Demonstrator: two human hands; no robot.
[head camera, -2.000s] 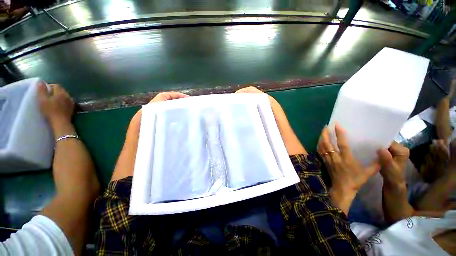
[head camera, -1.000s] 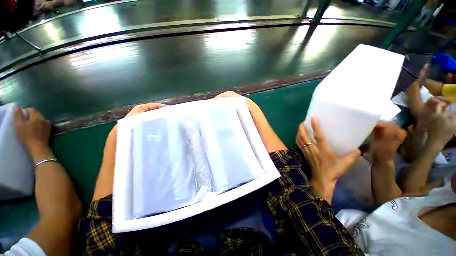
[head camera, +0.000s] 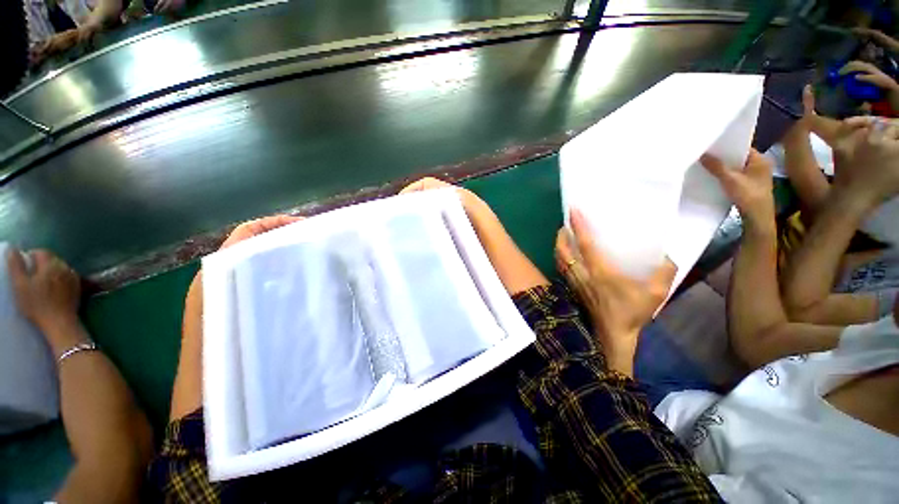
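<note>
A white foam tray (head camera: 370, 433) lies tilted in front of me, its open side facing up. Two flat grey-blue bagged units (head camera: 296, 340) lie side by side in it under cloudy film. A wrinkled whitish bag end (head camera: 382, 392) shows between them near the lower edge. My left hand (head camera: 264, 228) is at the tray's far left edge and my right hand (head camera: 429, 185) at its far edge toward the right. Both hands grip the tray from the far side; most of the fingers are hidden behind it.
A person on the right holds another white foam tray (head camera: 631, 167) tilted on edge. A neighbour's hand (head camera: 47, 290) rests on a foam tray (head camera: 22, 364) at the left edge. A shiny dark green conveyor (head camera: 325, 128) runs across beyond the green edge table (head camera: 522, 209). More people's hands show far right.
The view has turned right, so my tray and hands sit farther left in the picture. The right neighbour's tray has turned, and one of that person's hands now reaches into its open side.
</note>
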